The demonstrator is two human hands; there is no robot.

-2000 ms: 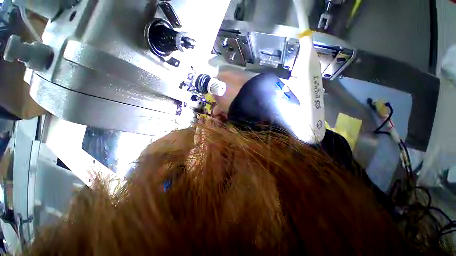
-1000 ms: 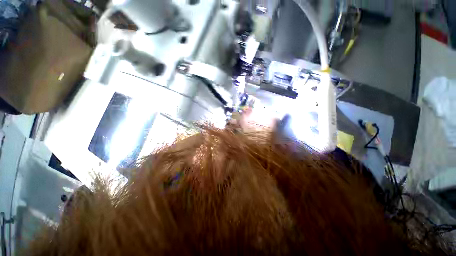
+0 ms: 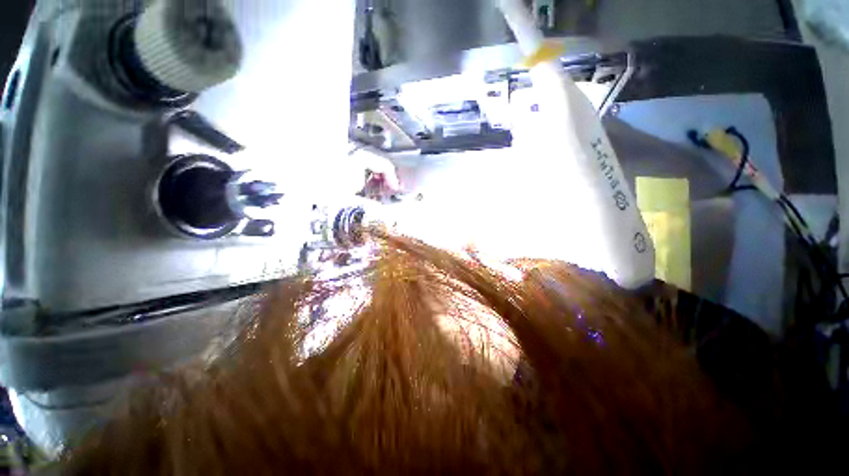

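The white-grey machine head (image 3: 84, 186) fills the left side, close to the camera. Its large ribbed knob (image 3: 191, 42) is at the top left. Below that is a dark round tension dial (image 3: 205, 197). A small coiled metal part (image 3: 349, 225) is by the needle area, in strong glare. A small pinkish patch beyond it looks like a fingertip of my right hand (image 3: 380, 177); the rest is lost in glare, and any grip is hidden. My left hand cannot be made out. Hair covers the lower part of the view.
A white LED lamp wand (image 3: 600, 186) with a yellow tie hangs right of the needle area. Metal clamp brackets (image 3: 461, 116) are behind it. A yellow strip (image 3: 665, 228) lies on a pale sheet to the right. Dark cables (image 3: 801, 223) run down the right side.
The view has moved closer to the machine head, which looks larger at the left. The brown bag and the bright bed plate at the left are out of view. The dark sleeve by the needle no longer shows.
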